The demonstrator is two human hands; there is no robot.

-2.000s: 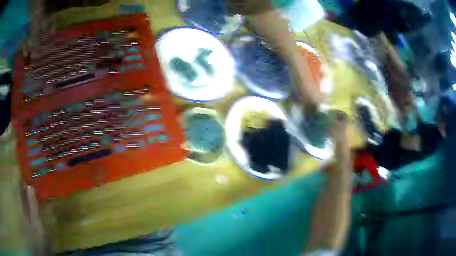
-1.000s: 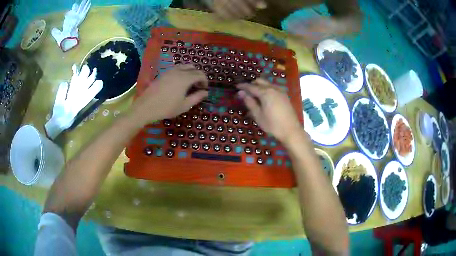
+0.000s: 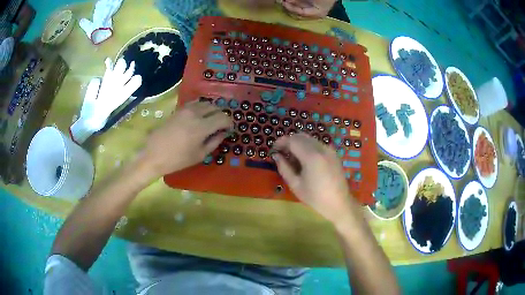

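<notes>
The orange-red keyboard tray (image 3: pixel 230 178) lies in front of me, with round shiny-rimmed key pieces (image 3: pixel 279 55) in two layouts. A few teal pieces (image 3: pixel 273 95) lie loose between the layouts. My left hand (image 3: pixel 193 135) is over the left part of the lower layout, fingertips bent down at the keys. My right hand (image 3: pixel 314 173) is over the lower layout's middle right, thumb and fingertips close together near the dark long bar (image 3: pixel 261 165). The fingers hide what, if anything, either hand holds.
Blue-rimmed plates of teal, blue-grey, orange, yellow and black pieces, including one (image 3: pixel 434 216), stand right, beside a small teal bowl (image 3: pixel 389 190). Left are a white cup (image 3: pixel 49 164), white gloves (image 3: pixel 106 98), a black-filled dish (image 3: pixel 151 63) and a parts box (image 3: pixel 29 109). Another person's hand (image 3: pixel 308 7) shows opposite.
Both hands have moved from the gap between the layouts down onto the lower layout. Loose teal pieces now show in that gap. The tray appears higher and further right in view.
</notes>
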